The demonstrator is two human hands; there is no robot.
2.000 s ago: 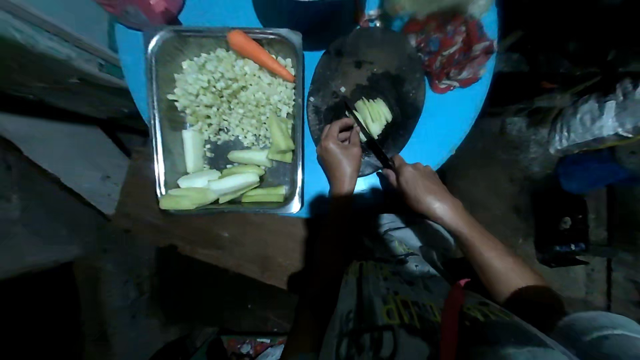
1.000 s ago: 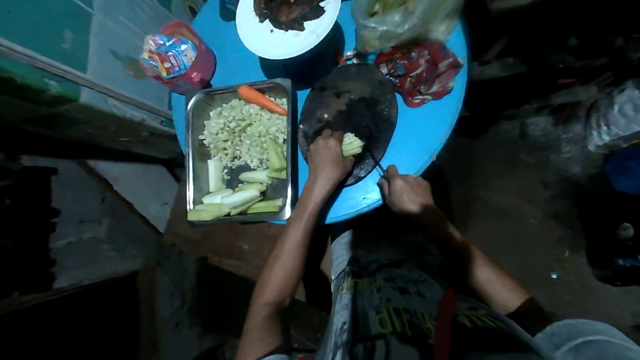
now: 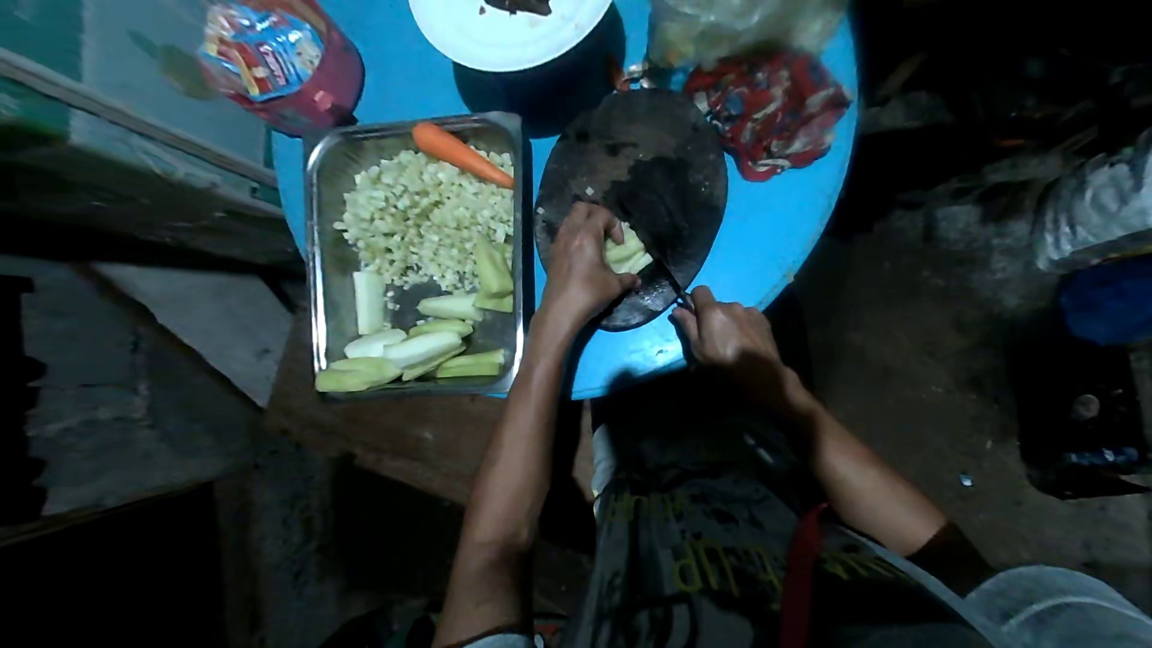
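Observation:
On a dark oval cutting board [image 3: 630, 162] lies a small bundle of pale green vegetable sticks [image 3: 627, 251]. My left hand [image 3: 585, 261] grips the bundle from its left side, fingers curled over it. My right hand [image 3: 729, 333] holds a knife [image 3: 670, 279] by its handle at the board's lower right edge; the dark blade lies beside the sticks and is hard to make out. Left of the board, a rectangular metal tray [image 3: 313, 252] holds diced pale vegetable [image 3: 427, 216], a carrot [image 3: 459, 155] and several cut pale green pieces [image 3: 432, 346].
The blue round table [image 3: 792, 216] bears a white plate [image 3: 513, 36] with dark food over a dark pot, a pink container [image 3: 328, 90] with printed packets, a red patterned plastic bag [image 3: 769, 112] and a translucent bag [image 3: 738, 27].
My left hand, earlier near the blade with its fingertips, now lies around the sticks. The knife remains in my right hand. The view has shifted, bringing the plate and pink container into sight.

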